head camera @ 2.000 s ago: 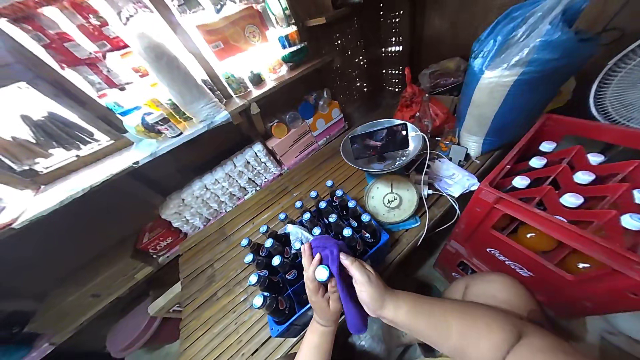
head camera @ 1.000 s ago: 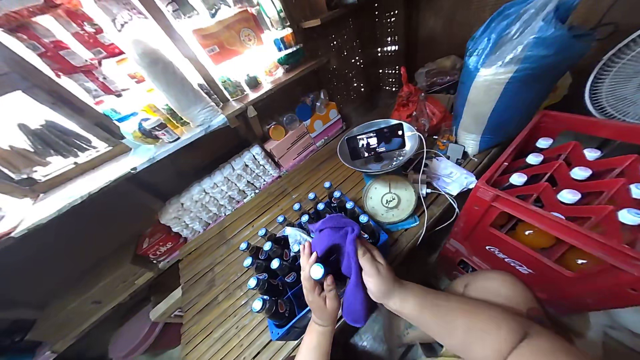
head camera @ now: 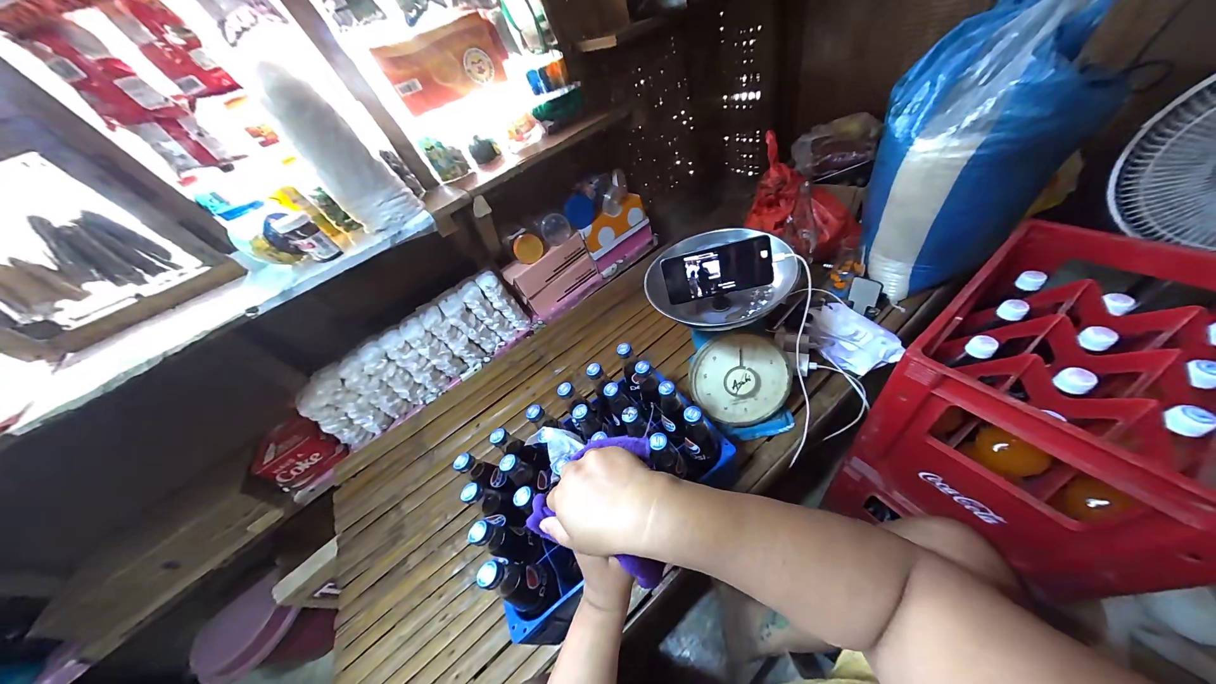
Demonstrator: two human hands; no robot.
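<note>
My right hand (head camera: pixel 608 499) is closed on a purple cloth (head camera: pixel 641 568) above the front part of a blue plastic crate (head camera: pixel 551 619). My left hand (head camera: pixel 605 575) is mostly hidden beneath the right one and the cloth, so its fingers and anything in them cannot be made out. Dark glass bottles with blue caps (head camera: pixel 532 584) fill much of the crate to the left of and behind my hands. A crumpled piece of clear plastic (head camera: pixel 559 446) lies among the bottle tops, just behind the cloth.
A dial scale (head camera: pixel 741 378) with a phone (head camera: pixel 719 270) in its pan stands behind the crate on the bamboo-slat table (head camera: pixel 408 560). To the right rises a red crate (head camera: pixel 1045 532) of white-capped bottles. Bagged white goods (head camera: pixel 418 356) line the table's back edge; a white cable hangs beside the scale.
My right hand has moved left, over my left hand, and now covers it with the cloth. The blue-capped bottle seen earlier in my left hand is out of sight.
</note>
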